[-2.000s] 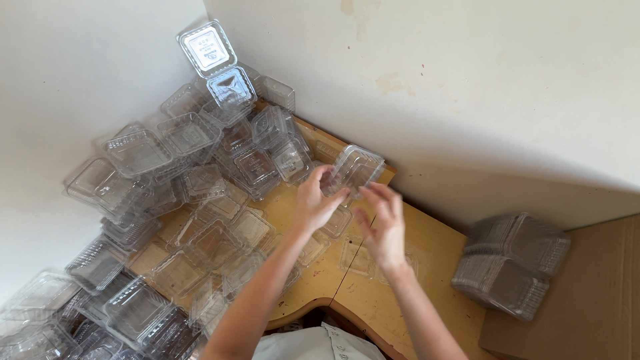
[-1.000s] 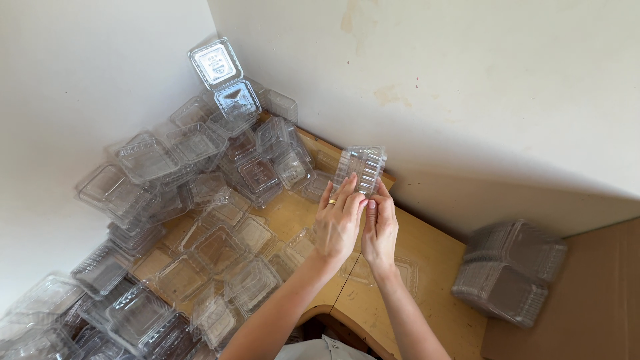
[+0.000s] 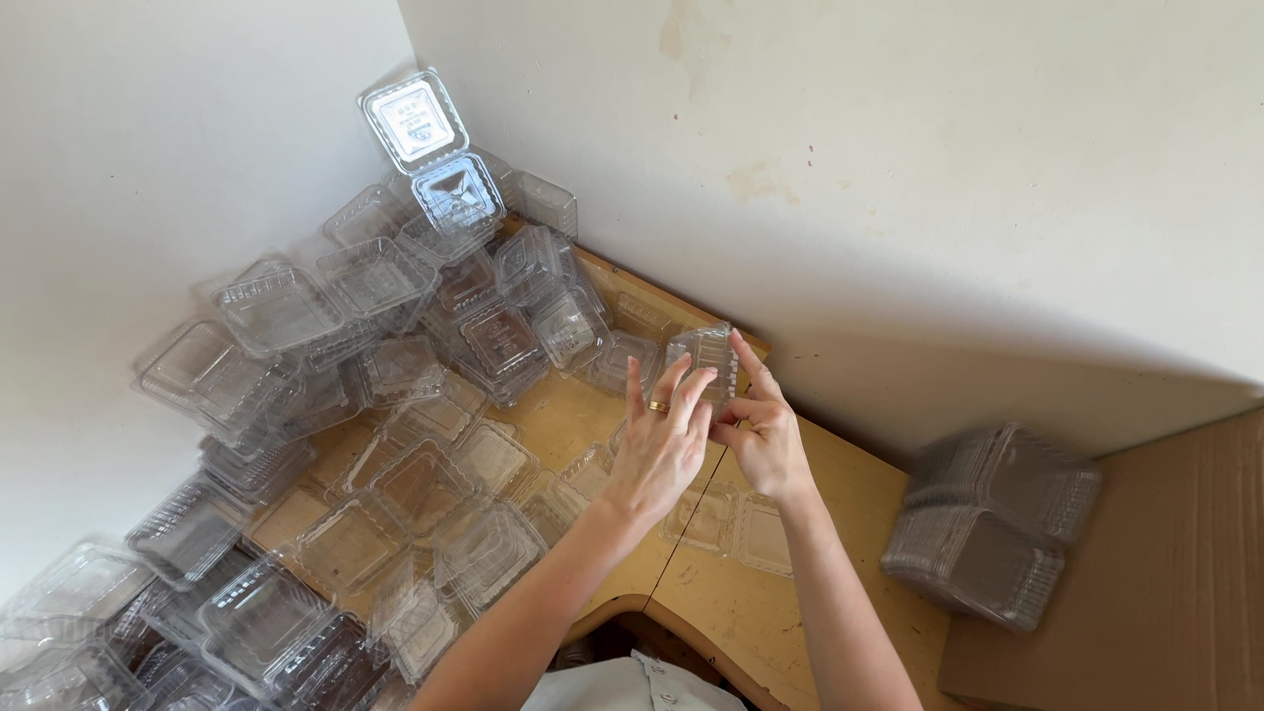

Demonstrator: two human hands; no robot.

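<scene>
Near the table's back edge, a clear plastic hinged container [image 3: 703,354] is between my two hands. My left hand [image 3: 664,444] lies over its near left side with the fingers spread; a ring is on one finger. My right hand [image 3: 765,439] grips its right side, index finger along the ridged edge and thumb below. Behind my fingers, part of the container is hidden. Several open clear containers [image 3: 420,484] lie on the yellow wooden table [image 3: 780,617] to the left of my hands. Another flat open container [image 3: 731,523] lies under and between my forearms.
A large heap of clear containers [image 3: 286,311] fills the left side against the wall, with one open container [image 3: 420,123] standing upright on top. On the right, nested containers [image 3: 987,523] form a stack beside a cardboard box [image 3: 1136,592]. Walls meet behind the table.
Two seconds ago my right hand was apart from the container; now it grips its right side. My left fingers have spread since one second ago.
</scene>
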